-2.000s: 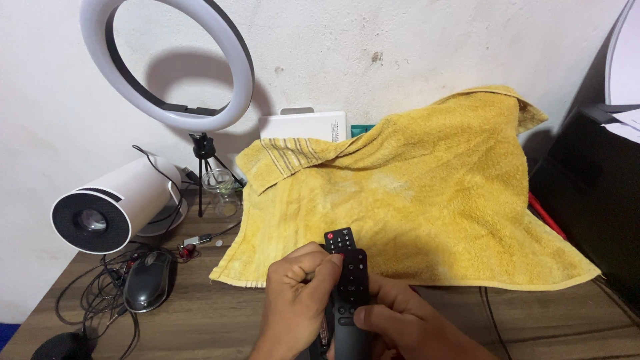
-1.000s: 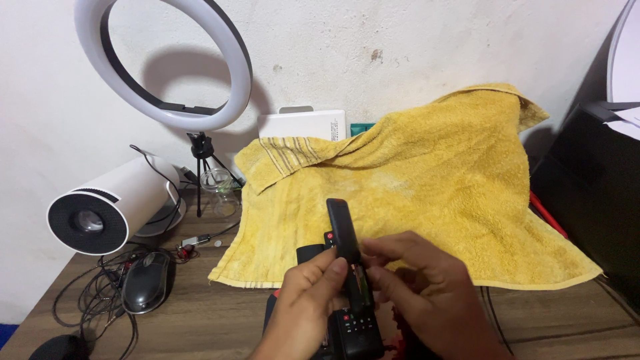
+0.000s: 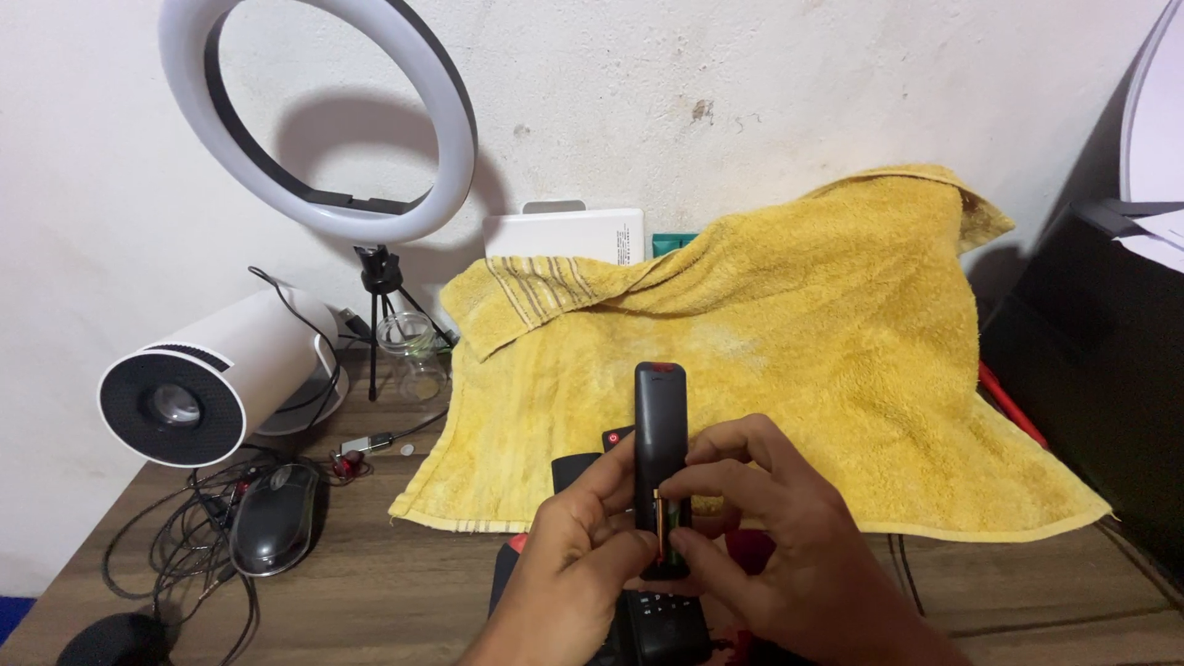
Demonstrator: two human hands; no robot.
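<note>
A black remote control [image 3: 661, 416] stands nearly upright, its back toward me and its battery compartment uncovered. My left hand [image 3: 583, 555] grips its left side, thumb at the lower edge of the compartment. A battery [image 3: 660, 527] shows inside. My right hand [image 3: 777, 518] has its fingertips on the compartment's right side; whether it pinches a battery is hidden by the fingers. Below and behind my hands lie more black remote controls [image 3: 661, 615], partly covered. Another one with a red power button [image 3: 614, 437] shows just left of the held remote.
A yellow towel [image 3: 832, 370] drapes over something behind my hands. To the left are a white projector [image 3: 268, 356], a ring light [image 3: 453, 120] on a small tripod, a glass jar [image 3: 407, 356], a black computer mouse [image 3: 273, 518] and tangled cables [image 3: 166, 555]. A black object [image 3: 1101, 370] stands right.
Two seconds ago the held remote showed its buttons; now its back faces me with the battery compartment exposed. My right hand has moved in to the compartment since a second ago.
</note>
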